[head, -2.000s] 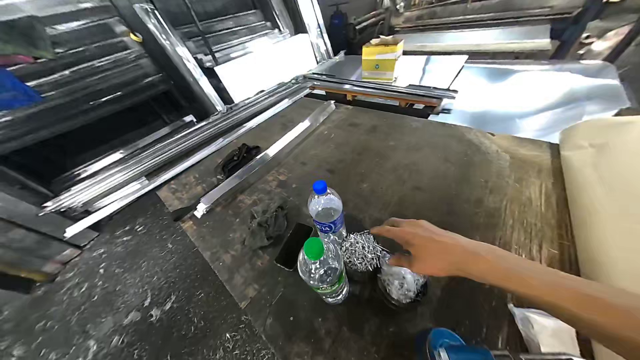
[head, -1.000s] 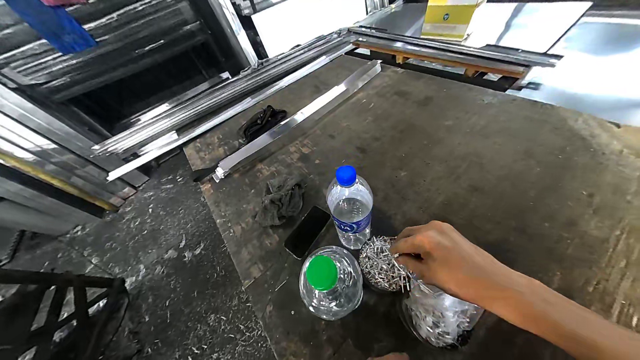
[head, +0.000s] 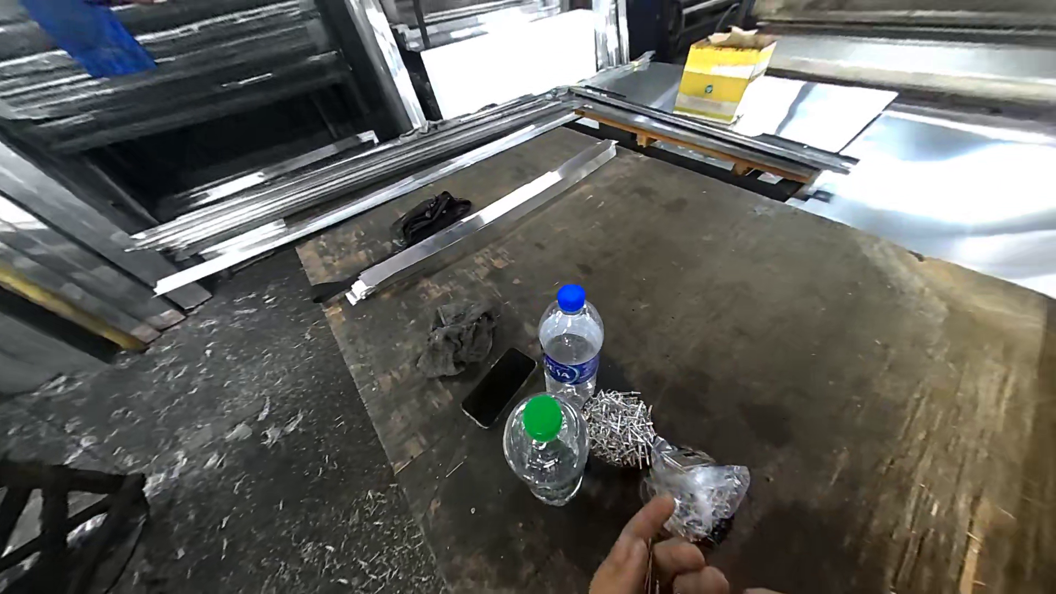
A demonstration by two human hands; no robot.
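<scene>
At the bottom edge is my left hand (head: pixel 652 557), thumb raised and fingers curled around what look like a few thin pins, just below a clear plastic bag (head: pixel 701 495) of small metal pieces. Only a sliver of my right hand (head: pixel 761 590) shows to its right; its grip is hidden. A heap of blind rivets (head: pixel 620 427) lies beside the bag. Left of the rivets stand a plastic bottle with a green cap (head: pixel 546 454) and, behind it, a water bottle with a blue cap (head: pixel 571 346). A dark smartphone (head: pixel 499 388) lies next to them, near a crumpled dark cloth (head: pixel 458 338).
A long metal profile (head: pixel 487 219) lies across the far left of the worktable (head: pixel 701 289), beside a black bundle (head: pixel 433 216). More metal lengths (head: pixel 371 194) run along its edge. Beyond are a yellow box (head: pixel 724 76) and sheet metal (head: pixel 973 186). Scraps litter the floor (head: pixel 247 396).
My right hand has left the rivet heap, where it was a second ago, and moved down to the lower edge. More of my left hand shows there now.
</scene>
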